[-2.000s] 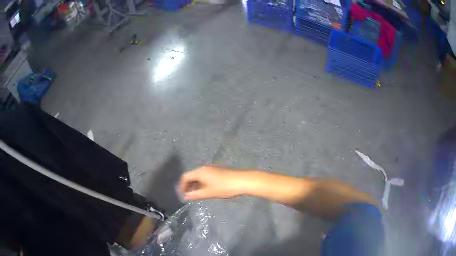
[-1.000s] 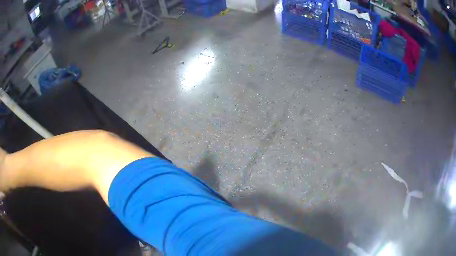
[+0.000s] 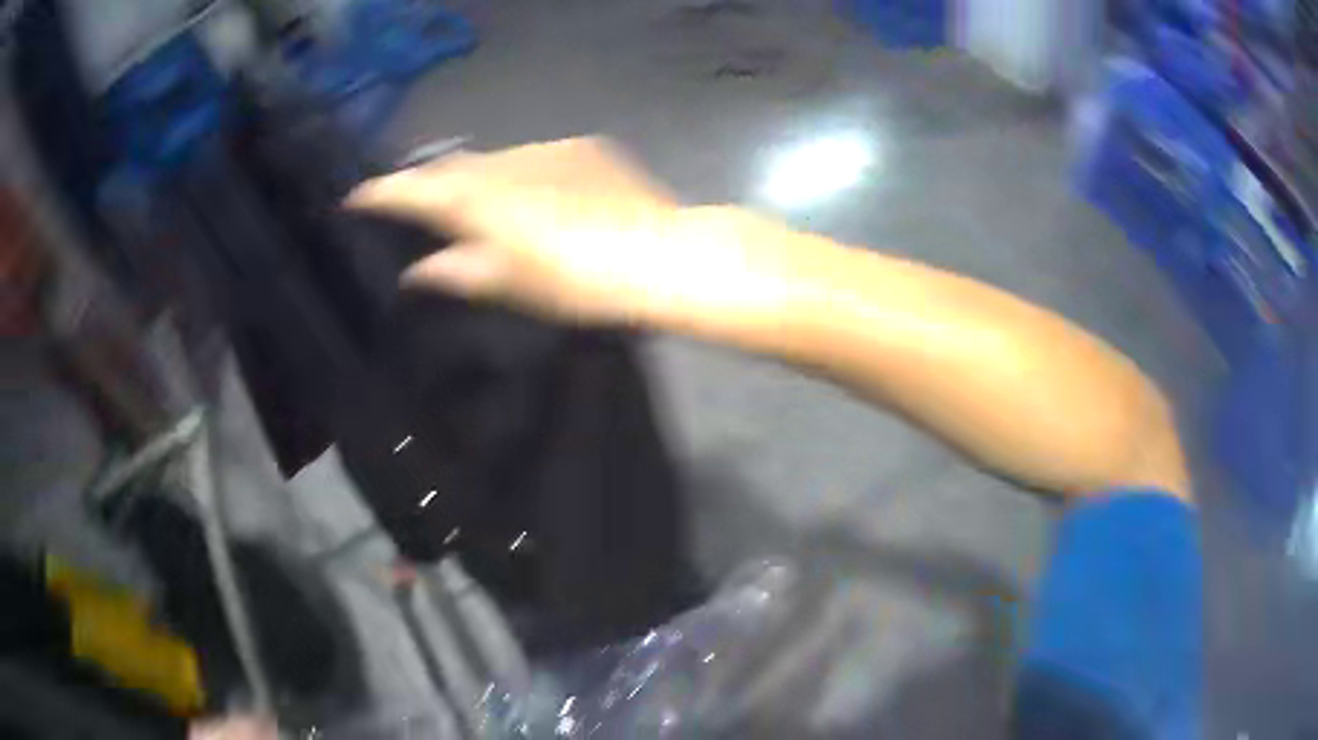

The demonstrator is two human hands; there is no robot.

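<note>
A black jacket (image 3: 535,434) fills the middle left, blurred, with a few bright button-like glints on its front. My right hand (image 3: 492,239) reaches in from the right over its top, thumb and fingers apart around the dark cloth; blur hides the exact grip. Clear shiny film (image 3: 651,672) lies bunched at the jacket's lower end, by the bottom edge. A small skin-coloured patch at the bottom left edge looks like my left hand (image 3: 234,727), almost wholly cut off beside a grey metal tube.
The metal tube (image 3: 224,578) stands at the left, near a yellow item (image 3: 123,636). Blue plastic bags (image 3: 383,51) are at the upper left. Blue crates (image 3: 1185,217) stand at the upper right. Grey concrete floor (image 3: 810,434) lies beyond the jacket.
The view has swung left. My right arm, which crossed the lower left, now reaches from the right to the jacket's top. The clear film shows again at the bottom.
</note>
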